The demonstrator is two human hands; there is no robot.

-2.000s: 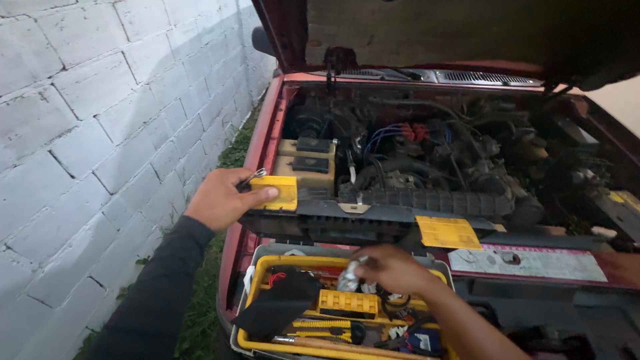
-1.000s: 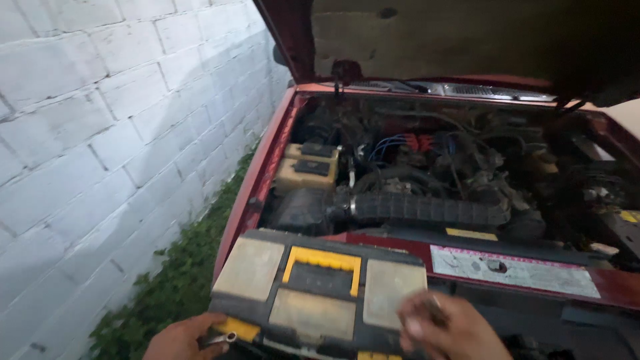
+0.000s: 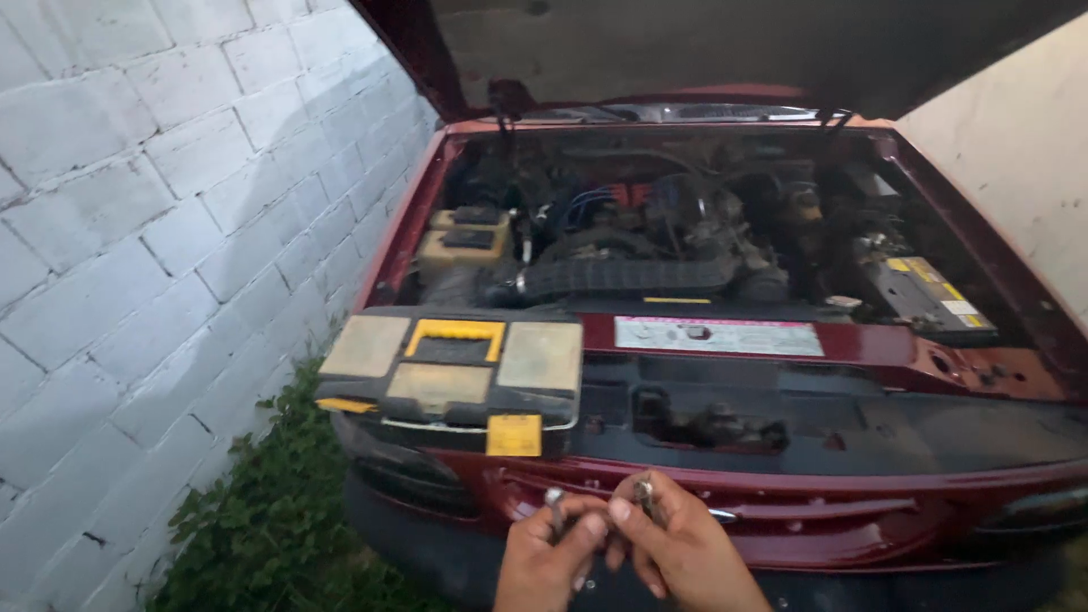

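My left hand [image 3: 552,548] holds a slim metal tool [image 3: 556,508], perhaps a wrench, its shiny end pointing up. Close beside it, my right hand [image 3: 680,540] grips a small metal piece [image 3: 645,495] between thumb and fingers; its exact kind cannot be told. Both hands are low in the view, in front of the car's red front bumper. Beyond them to the left, a closed black plastic toolbox [image 3: 438,387] with a yellow handle rests on the front of the car. One yellow latch [image 3: 514,435] hangs outward, the other [image 3: 347,405] is at the left.
The raised hood [image 3: 663,59] hangs over the engine bay [image 3: 629,229]. A car battery [image 3: 931,293] sits at its right and a yellowed reservoir [image 3: 463,246] at its left. A painted block wall [image 3: 153,229] and green weeds [image 3: 255,510] border the left side.
The toolbox was open two seconds ago, with tools showing; its lid is now closed. Both hands have moved off the box and come together in front of the bumper. The view has shifted.
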